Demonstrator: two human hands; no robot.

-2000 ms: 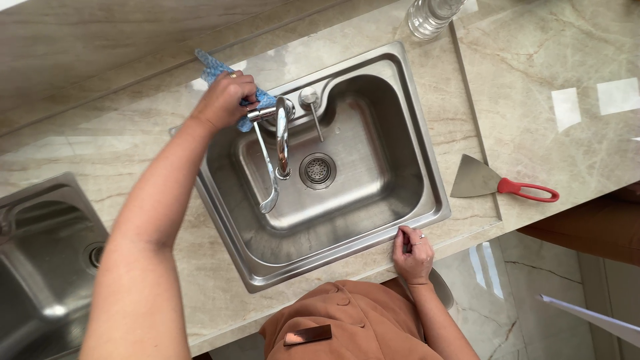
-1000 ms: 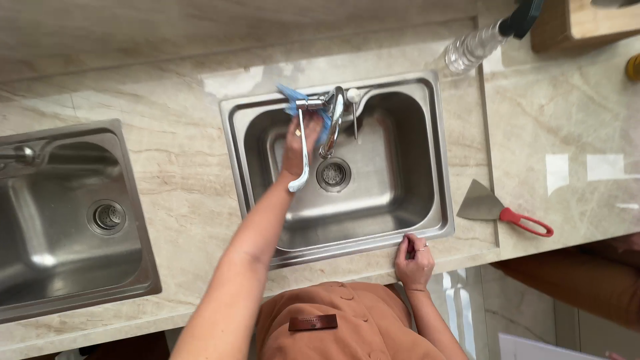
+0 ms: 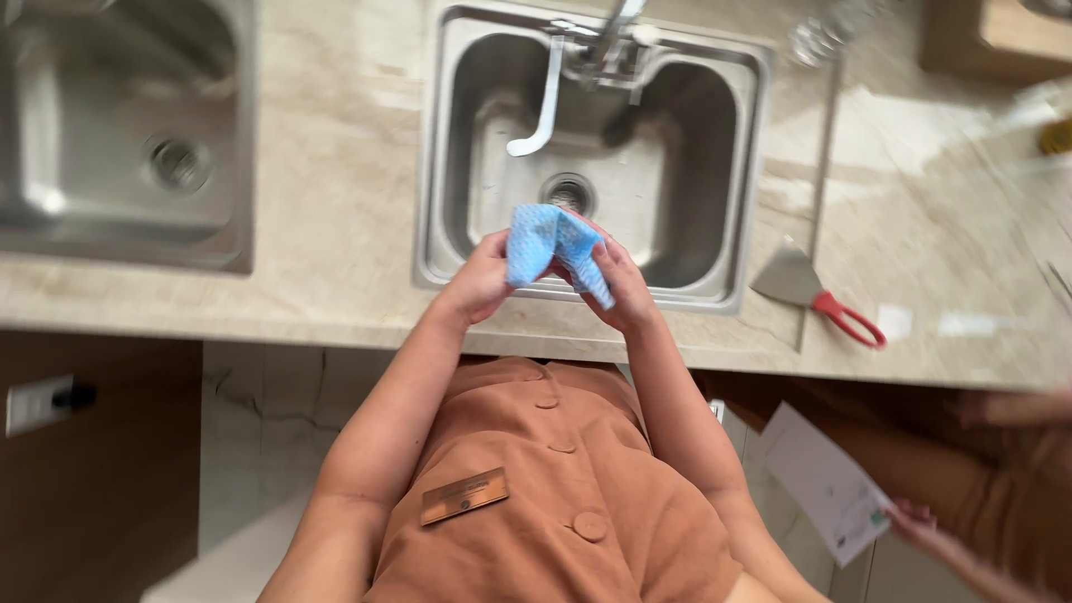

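A blue patterned cleaning cloth (image 3: 533,243) is held between my two hands over the front rim of the stainless steel sink (image 3: 745,193). My left hand (image 3: 484,278) grips its left side, and my right hand (image 3: 618,280) has hold of its right side. Dark spots show on the cloth's upper part. Behind it are the sink drain (image 3: 569,194) and the chrome faucet (image 3: 615,38), whose long lever (image 3: 548,105) points toward me. The faucet's top is cut off by the frame edge.
A scraper with a red handle (image 3: 847,320) lies on the stone counter (image 3: 335,167), right of the sink. A second sink (image 3: 243,167) is at left. A clear bottle (image 3: 816,38) and wooden box (image 3: 1005,38) stand at back right. Another person's hand (image 3: 921,519) holds a paper (image 3: 825,481).
My left hand and the cloth have come from beside the faucet to the sink's front edge. My right hand has left the front rim and taken hold of the cloth.
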